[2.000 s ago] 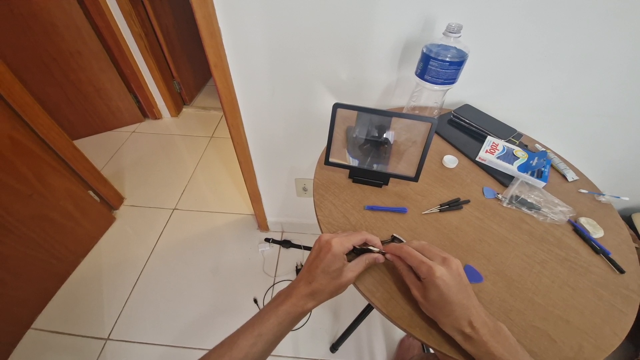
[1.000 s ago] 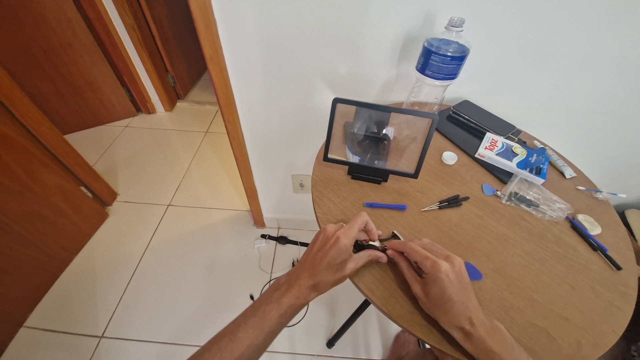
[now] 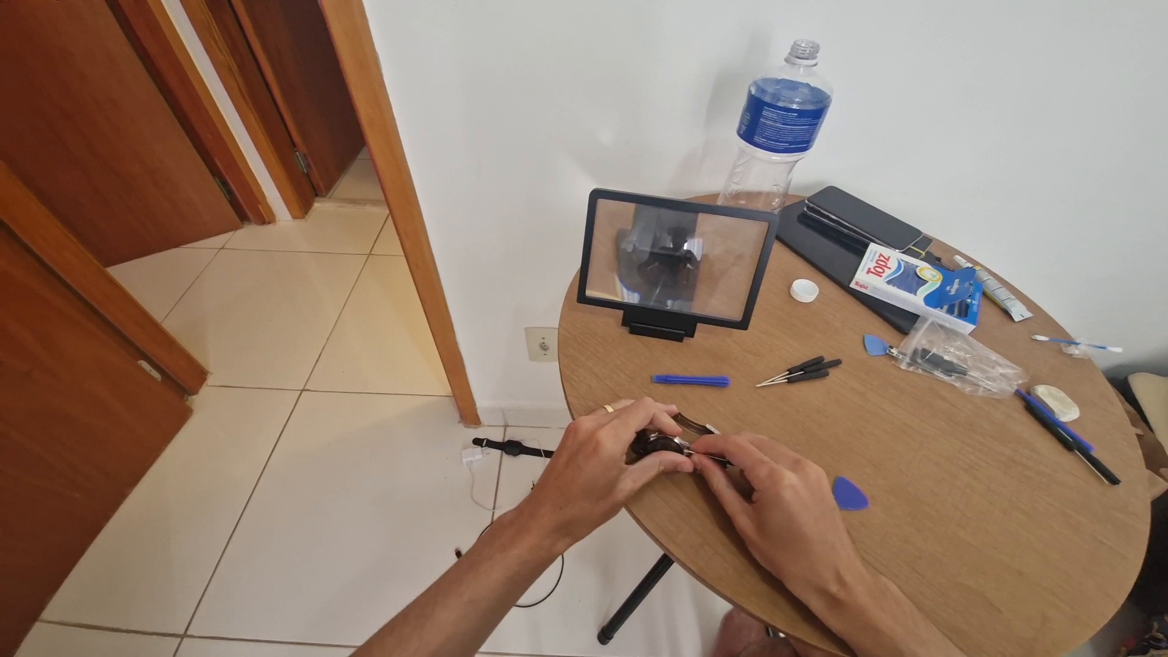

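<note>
Near the front left edge of the round wooden table (image 3: 958,547), my left hand (image 3: 607,465) is closed on a small dark object (image 3: 655,443), perhaps a wristwatch, with a curved dark band (image 3: 695,423) beside it. My right hand (image 3: 766,488) pinches a thin, pale-tipped tool (image 3: 707,455) against the object's right side; its exact kind is hidden by the fingers. Beyond the hands lie a blue plastic pry tool (image 3: 691,380) and several small black-handled screwdrivers (image 3: 803,370). A blue triangular pick (image 3: 849,493) rests to the right of my right hand.
A framed magnifier (image 3: 677,260) stands behind the hands. Farther back are a plastic bottle (image 3: 783,123), a white cap (image 3: 804,290), a dark phone (image 3: 865,217) and a cotton swab box (image 3: 917,287). A plastic bag (image 3: 958,358) and pens (image 3: 1068,429) lie right; a smartwatch (image 3: 514,447) hangs low left.
Both hands remain together around the small dark object. The fingers of my left hand have shifted slightly on it.
</note>
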